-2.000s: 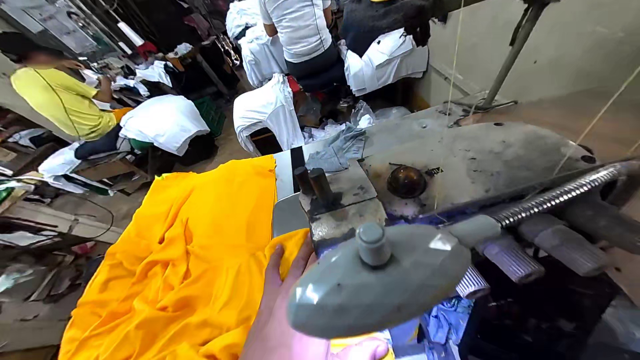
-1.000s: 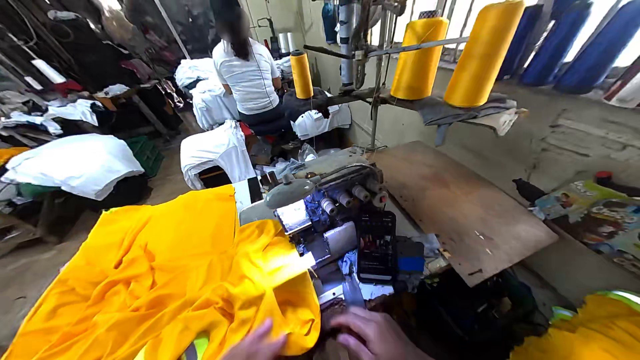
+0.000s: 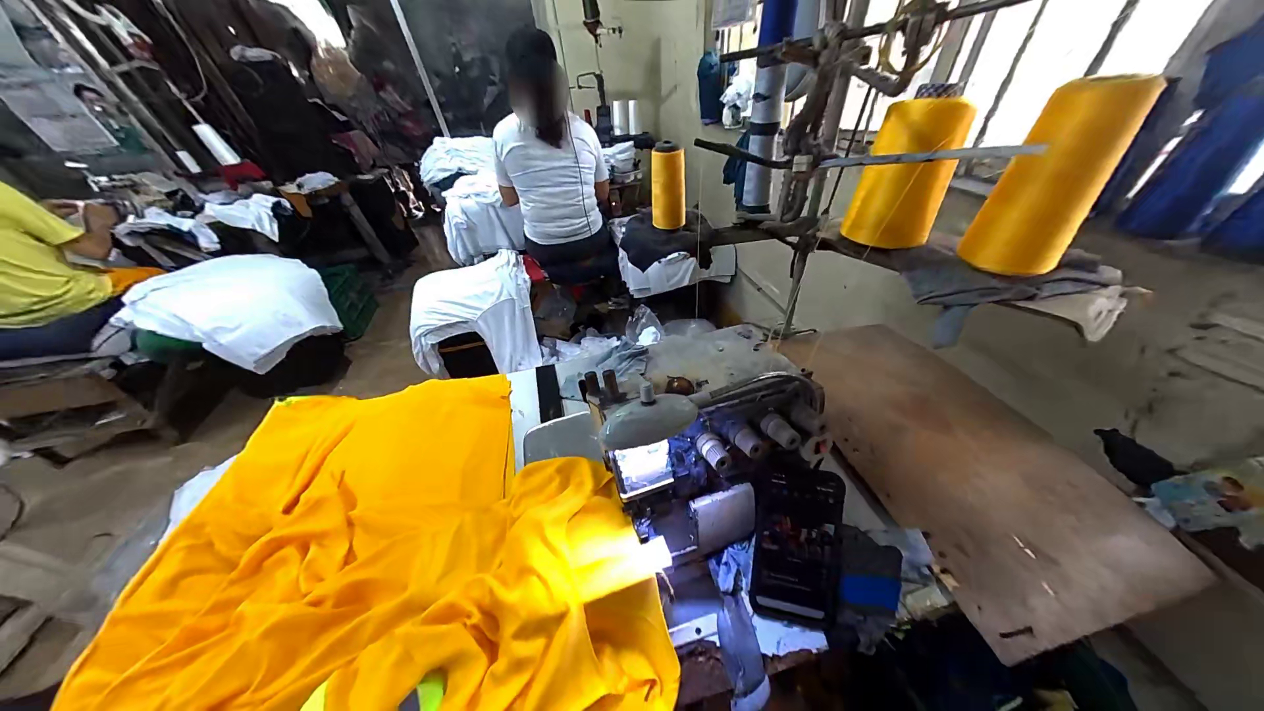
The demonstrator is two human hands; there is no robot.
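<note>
Neither of my hands shows in the head view. Bright orange-yellow fabric lies in folds over the left of the sewing table, its right part against an overlock sewing machine. A round grey lamp head hangs over the machine, and light falls on the fabric by the needle area. Green-yellow trim shows at the fabric's lower edge. A smartphone with a lit screen leans upright at the machine's front right. Large yellow thread cones stand on a rack above and behind.
A brown wooden board lies right of the machine. White garments drape a seat behind it. Beyond, a person in a white shirt sits facing away; another in a yellow shirt sits at far left, near a white cloth pile.
Both my hands, seen at the lower edge beside the fabric a second ago, are out of view. The view has swung and drawn back since two seconds ago, when a hand lay on the fabric's edge.
</note>
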